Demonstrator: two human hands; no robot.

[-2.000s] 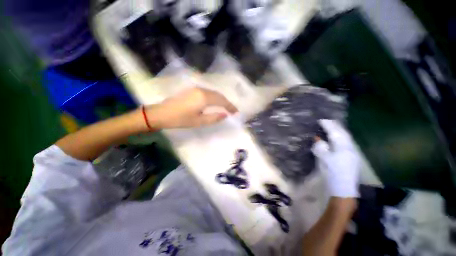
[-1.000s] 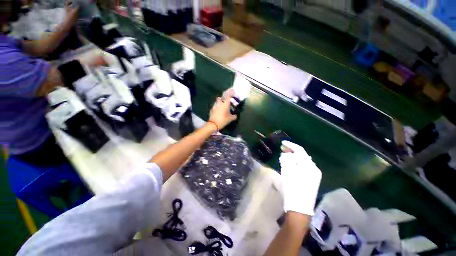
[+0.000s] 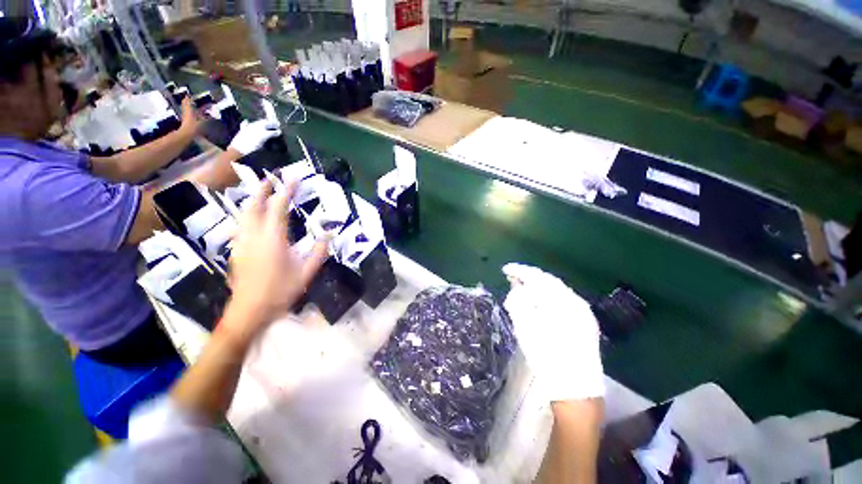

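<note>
My left hand (image 3: 265, 260) is bare, slightly blurred, with fingers spread in front of the open retail boxes (image 3: 364, 269) at the left; it holds nothing that I can see. My right hand (image 3: 556, 331), in a white glove, is beside the clear bag of cables (image 3: 454, 354); its palm side is hidden, so I cannot tell whether it holds something. A black coiled cable (image 3: 367, 454) lies on the white bench (image 3: 293, 392) at the bottom edge. One open box (image 3: 401, 197) stands apart on the green belt.
A neighbouring worker (image 3: 71, 222) in a purple shirt sits at the left on a blue stool (image 3: 128, 378). More open boxes (image 3: 728, 444) stand at the lower right. A dark object (image 3: 619, 312) lies on the green belt (image 3: 529, 227). A black board (image 3: 718, 213) lies beyond it.
My left hand has moved from the box on the belt back to the boxes at the left. That box now stands alone. My right hand stays beside the bag. The view has shifted.
</note>
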